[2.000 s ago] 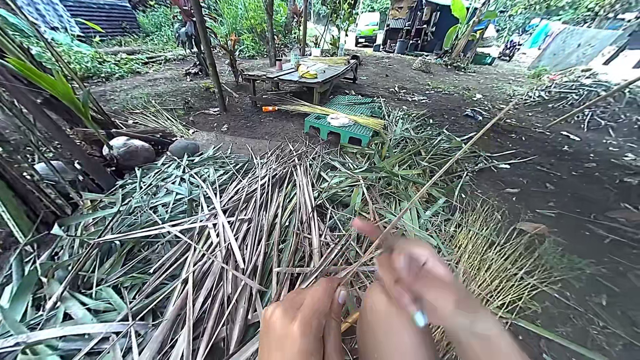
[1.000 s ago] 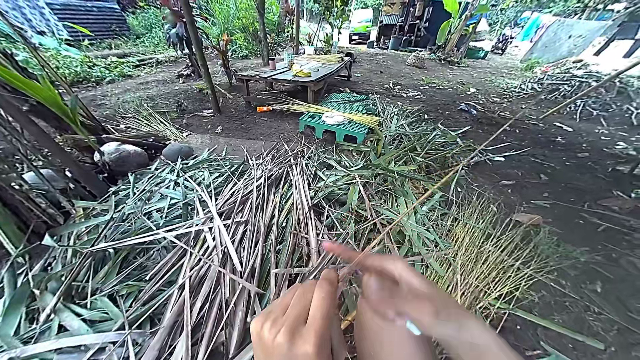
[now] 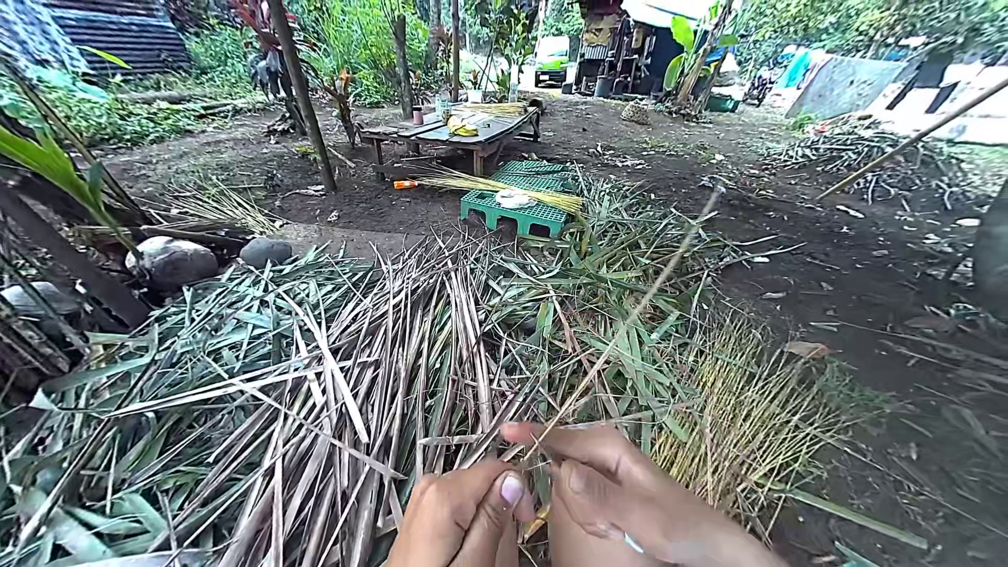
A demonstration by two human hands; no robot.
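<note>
My left hand (image 3: 468,512) is closed, thumb against fingers, on the lower end of a long thin dry leaf strip (image 3: 630,315) that slants up to the right. Beside it, my right hand (image 3: 606,488) has its index finger and thumb at the same strip, the index finger stretched across it; a small pale object shows at its lower fingers. Dry brown leaf strips (image 3: 394,354) lie heaped before my hands, with green leaves (image 3: 646,362) to their right. A bundle of thin yellowish ribs (image 3: 732,425) lies just right of my right hand.
A green plastic crate (image 3: 543,177) bears yellow ribs and a white item. Behind it is a low wooden table (image 3: 449,135). At left are large stones (image 3: 173,261) and a thin post (image 3: 299,94). A long stick (image 3: 913,142) slants in at the right.
The fingers of my right hand have shifted at the strip close to my left hand. The strip's far end has swung a little. My left hand stays near the same place.
</note>
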